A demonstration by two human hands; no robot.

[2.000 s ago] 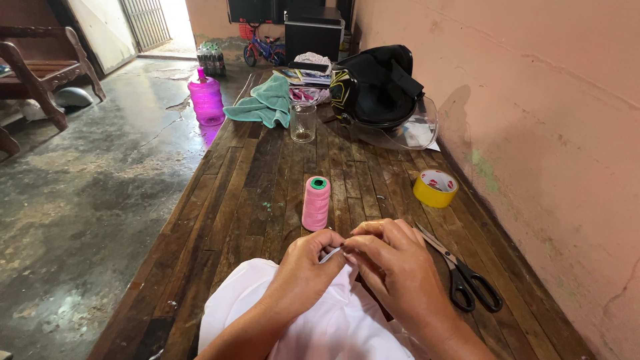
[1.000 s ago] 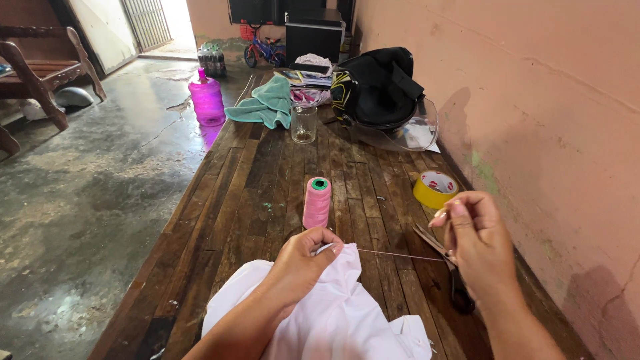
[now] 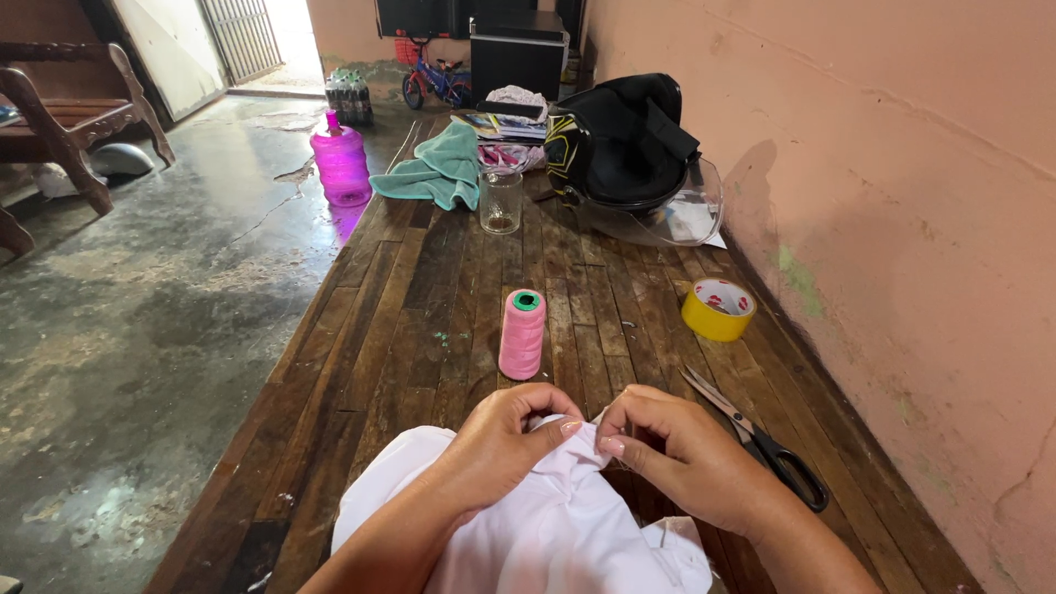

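Note:
White fabric lies bunched at the near end of the wooden table. My left hand pinches its upper edge between thumb and fingers. Close beside it on the right, my right hand has thumb and fingertips at the same edge; whether a needle or thread is between them is hidden. A cone of pink thread with a green core stands upright just beyond my left hand. Scissors with black handles lie to the right of my right hand, their blades pointing away from me.
A roll of yellow tape lies near the wall at right. Farther back are a glass jar, a teal cloth and a black helmet with a clear visor. A pink plastic water jug stands on the floor, left of the table.
A second ago my right hand was raised to the right, a thread stretched between it and the fabric. It has come back down to the fabric edge beside my left hand.

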